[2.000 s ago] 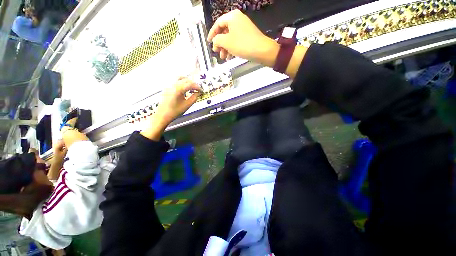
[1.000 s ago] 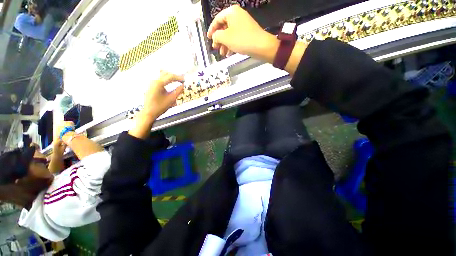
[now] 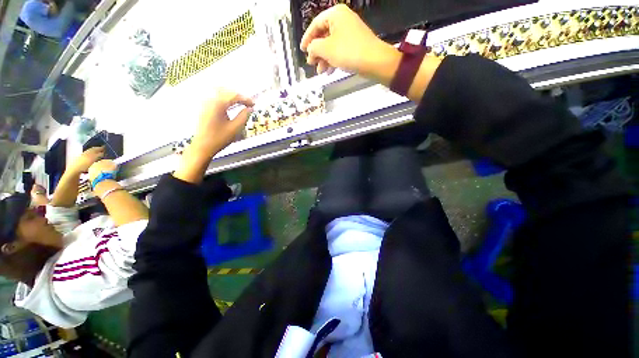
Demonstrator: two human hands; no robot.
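A circuit board panel (image 3: 294,110), crowded with small parts, lies in the conveyor rail (image 3: 336,131) at the bench's front edge. My left hand (image 3: 223,124) is at the panel's left end, thumb and forefinger curved towards each other; whether a small part is between them cannot be told. My right hand (image 3: 345,43) is raised over the near left corner of the black parts tray (image 3: 434,17), fingers bent, with a dark red wrist strap (image 3: 411,63) behind it. Its fingertips are too blurred to show whether they hold a part. Dark small parts lie in the tray's far left.
A block of yellow components (image 3: 210,50) and a clear plastic bag (image 3: 146,73) lie on the white bench. Filled boards (image 3: 546,33) queue in the rail at right. A person (image 3: 91,245) works at left. Blue stools (image 3: 238,231) stand below the bench.
My left hand has moved left along the panel since two seconds ago, uncovering more of it. My right hand stays over the tray corner. The neighbouring person's arms have shifted.
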